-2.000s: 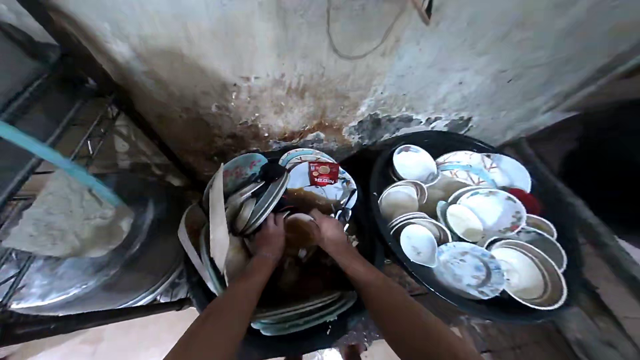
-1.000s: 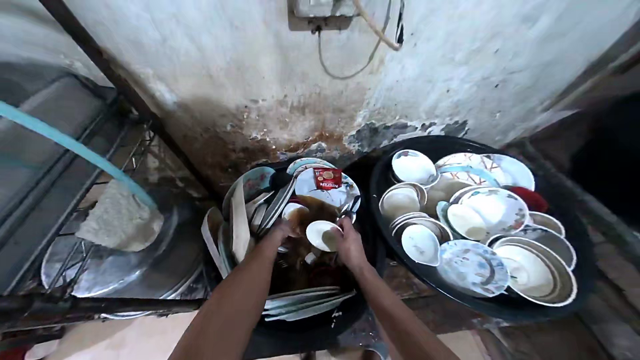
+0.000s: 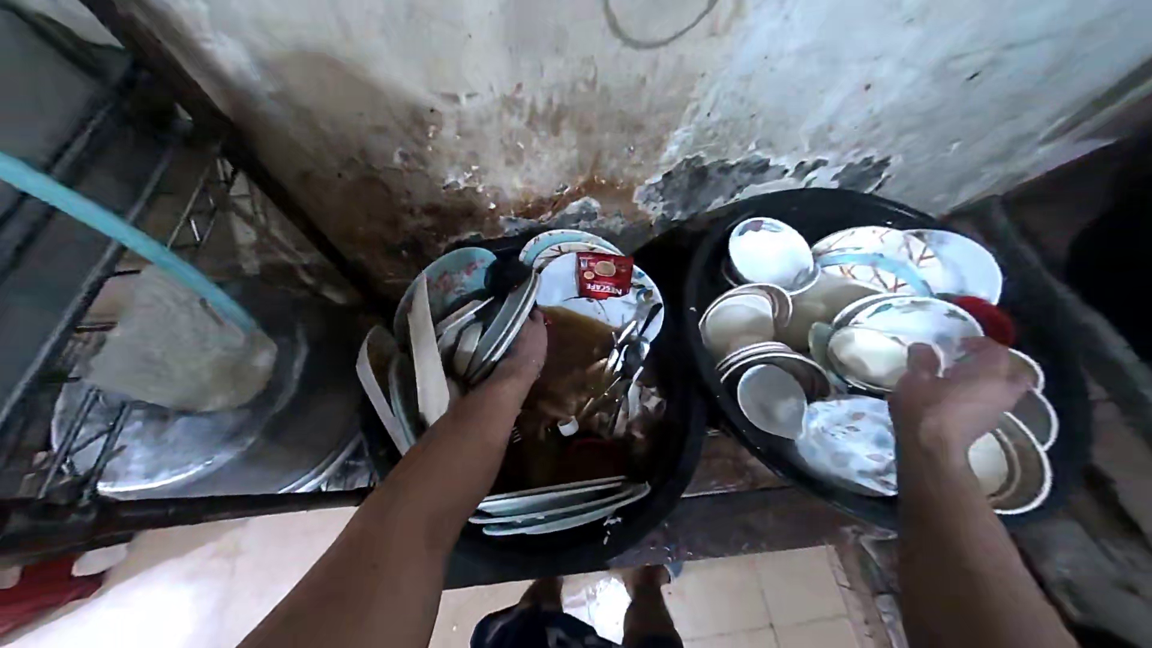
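Note:
My left hand [image 3: 522, 351] is in the left black basin [image 3: 688, 468], at the right side of upright stacked plates and bowls [image 3: 506, 326]; its fingers are largely hidden, so its grip is unclear. Brown water [image 3: 571, 355] and spoons and forks [image 3: 627, 360] lie beside it. My right hand [image 3: 958, 387] is over the right black basin [image 3: 810, 202], blurred, at a small white bowl [image 3: 867, 357] that rests on a flowered bowl [image 3: 918, 317]. Whether its fingers still hold the small bowl cannot be told. Stacked cups, bowls and plates surround it.
A red Nescafe sachet [image 3: 604, 274] lies on a plate at the left basin's back. More plates [image 3: 562, 504] lean at its front. Leftward are a metal rack [image 3: 99, 261], a light blue hose [image 3: 126, 234], a pale cloth-like lump [image 3: 180, 346] and a large metal lid [image 3: 207, 432]. A peeling wall [image 3: 540, 117] stands behind.
My right hand has moved from the left basin, where it held a small white bowl, to the right basin. My left hand has moved toward the upright dishes.

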